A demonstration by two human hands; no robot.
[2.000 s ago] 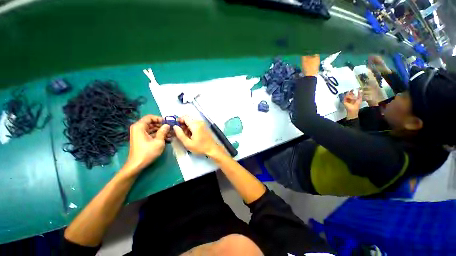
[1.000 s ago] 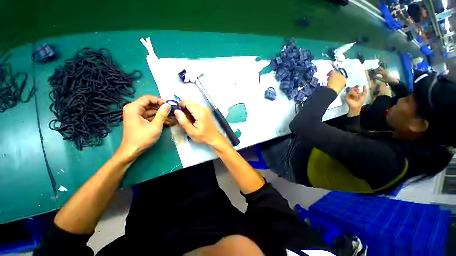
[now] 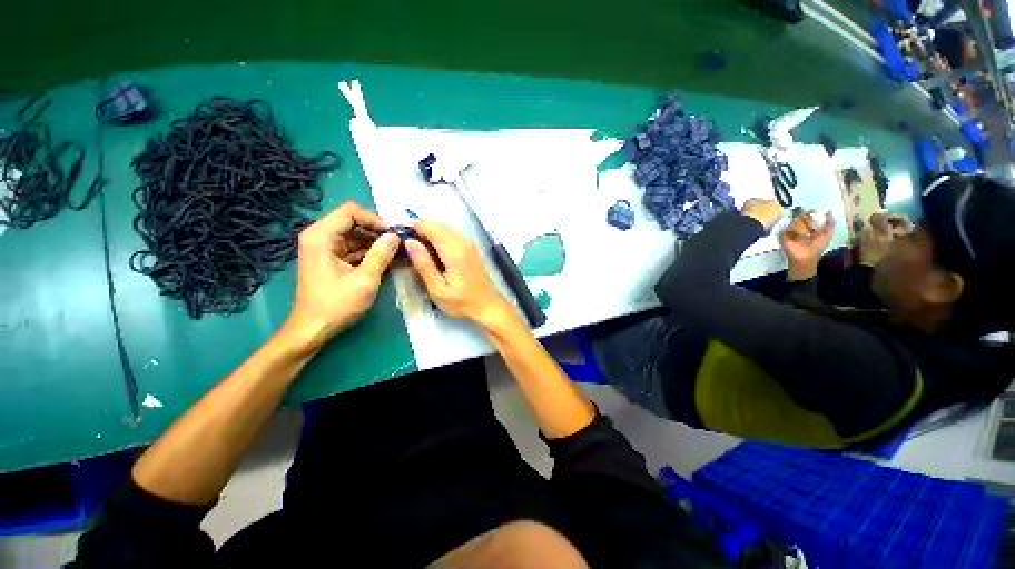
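Note:
A small dark navy mini handbag is held between the fingertips of both hands, over the left edge of the white sheet. My left hand pinches it from the left with thumb and fingers. My right hand pinches it from the right. The fingers cover most of it, and I cannot tell whether a strap is on it. A large tangled pile of black straps lies on the green mat to the left of my hands.
A hammer lies on the white sheet right of my hands. Beyond are a single mini handbag, a navy handbag pile, scissors and a seated person at right. A navy piece and more straps lie at far left.
Both hands keep hold of the mini handbag, which now shows less between the fingers; its small loop is no longer visible. The neighbour's hands have moved a little. The view has shifted slightly.

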